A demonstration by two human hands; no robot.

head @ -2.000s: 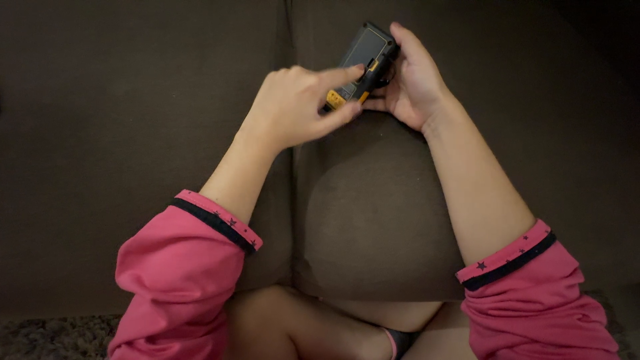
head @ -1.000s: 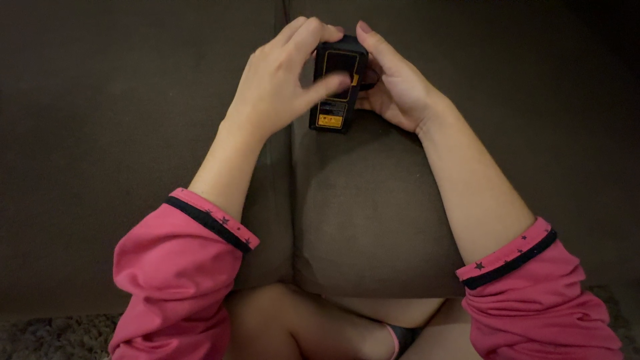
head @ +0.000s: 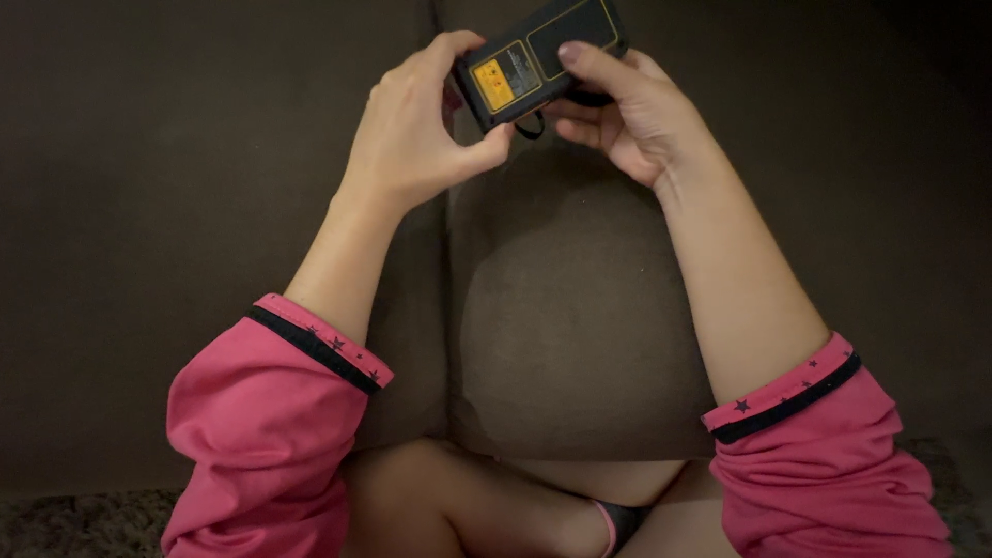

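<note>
A black handheld device (head: 554, 48), its kind not certain, is held tilted at the top of the head view. Its facing side has yellow outlines, a yellow and black label bearing writing, and a dark panel. My left hand (head: 418, 124) grips the label end, fingers at the upper corner and thumb at the lower one. My right hand (head: 620, 101) holds the other end, its thumb lying on the dark panel and its fingers underneath. A small black strap loop (head: 532, 126) hangs below the device. The side turned away is hidden.
Beneath the hands lies a dark brown upholstered seat (head: 573, 310) with a seam (head: 443, 294) running down it. My crossed legs (head: 465, 496) are at its near edge. A shaggy rug (head: 77, 523) shows at lower left.
The device was upright between my hands one second ago and is now tilted, its label end at the lower left. My right thumb has come onto its panel; my left thumb has moved to the lower corner.
</note>
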